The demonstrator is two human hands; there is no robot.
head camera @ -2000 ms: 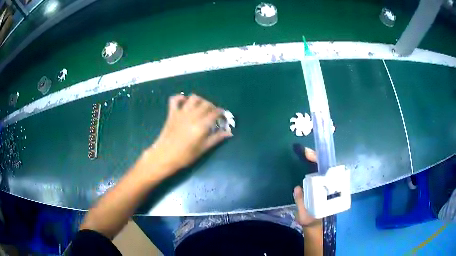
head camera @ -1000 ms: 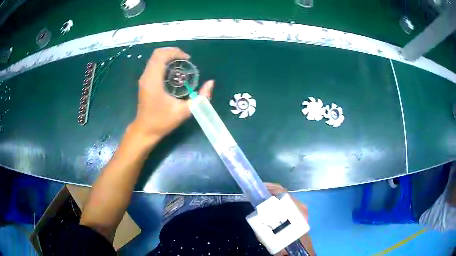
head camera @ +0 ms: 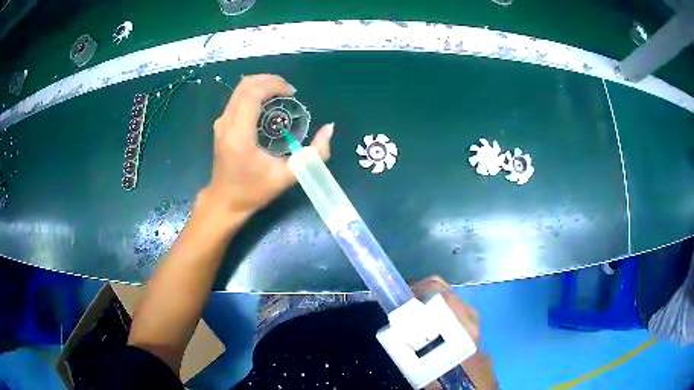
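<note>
My left hand (head camera: 247, 148) holds a clear round fan housing (head camera: 297, 114) with its spoked side and copper-coloured centre facing up. My right hand (head camera: 456, 312) holds the dispensing gun (head camera: 426, 341) by its rear, partly hidden behind the white block. The clear barrel (head camera: 346, 221) has pale filling and points up and left. Its green needle tip (head camera: 291, 140) is at the housing's centre. A white fan wheel (head camera: 377, 153) with a dark ring lies right of the housing. Two more white wheels (head camera: 485, 157) lie touching further right, one showing a dark ring.
A strip of small coils (head camera: 133, 143) with green wires lies at left. Behind the white strip (head camera: 380, 34), housings (head camera: 83, 49) and a small white wheel (head camera: 123, 31) sit on the belt. A grey post (head camera: 660, 47) stands at right. An open cardboard box (head camera: 202, 354) is below the left edge.
My left hand left the white wheel and now holds a housing. The gun swung left from upright until its tip met the housing. Over the last second both have barely moved; the view shifted slightly.
</note>
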